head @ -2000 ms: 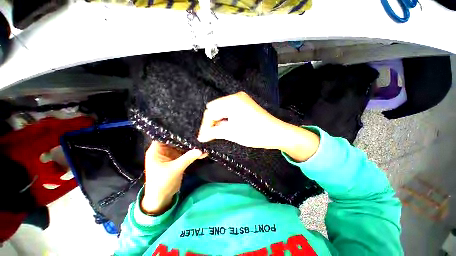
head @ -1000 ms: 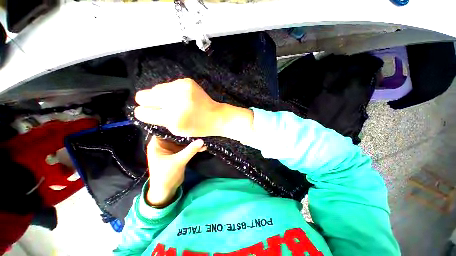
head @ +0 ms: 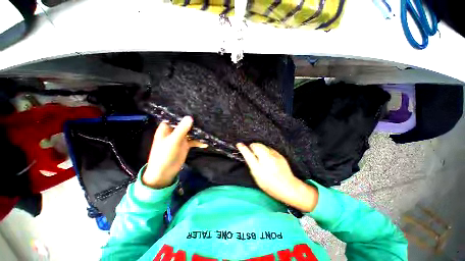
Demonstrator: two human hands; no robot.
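Observation:
A dark textured garment (head: 204,94) fills the lap and reaches up under the table edge. A narrow black braid trim flecked with white (head: 216,142) runs slanting along its near edge. My left hand (head: 171,150) grips the trimmed edge left of centre, thumb on top. My right hand (head: 273,173) pinches the same edge to the right, thumb and fingers at the trim. A stretch of trim lies between the hands. No needle or thread can be made out.
The white table (head: 153,33) bears a yellow striped bundle (head: 306,12) and blue scissor handles (head: 415,25). A pale tie (head: 237,48) hangs over its edge. A blue-edged container (head: 104,160) and red item (head: 46,145) are left; black cloth (head: 331,122) and a purple item (head: 400,109) right.
My right hand has moved from over the trim's left part to its right part and now grips the edge. My left hand has shifted its grip on the trim. The view has tilted, showing more table.

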